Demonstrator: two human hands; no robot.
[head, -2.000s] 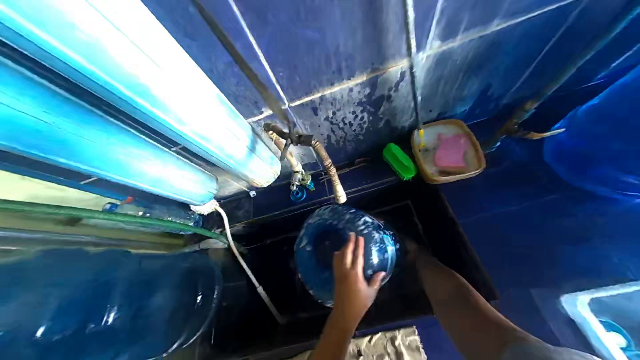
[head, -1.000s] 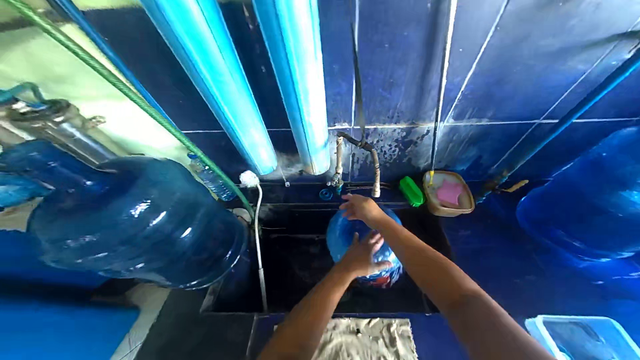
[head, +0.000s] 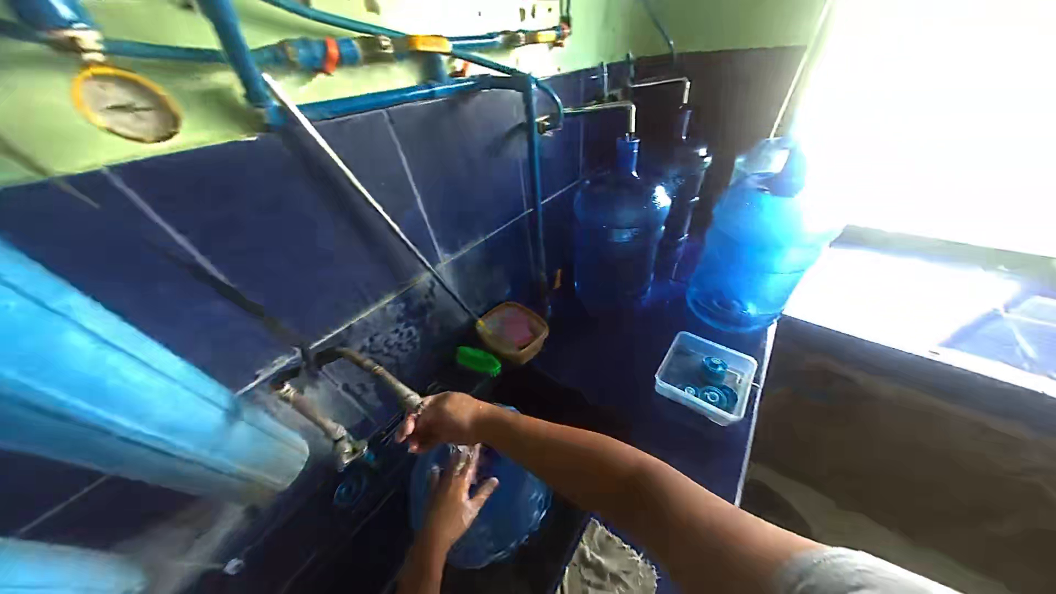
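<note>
A round blue plastic water jug stands in the dark sink below the wall tap. My left hand rests on the jug's upper part with its fingers spread. My right hand is above the jug, at the end of the tap's spout pipe; its fingers are curled, and whether they grip the pipe or the jug's neck cannot be told. Left of the spout is a valve with a blue handle. A green brush lies behind the sink, beside a basket holding a pink sponge.
On the tiled counter, a clear tub holds blue caps. Farther back stand large blue jugs. A cloth lies at the near sink edge. Light-blue filter pipes are at left, a pressure gauge above.
The view has swung to the right. Two seconds ago the jug was tilted with its bottom or side toward me; one second ago my right hand was near the spout, as it is now.
</note>
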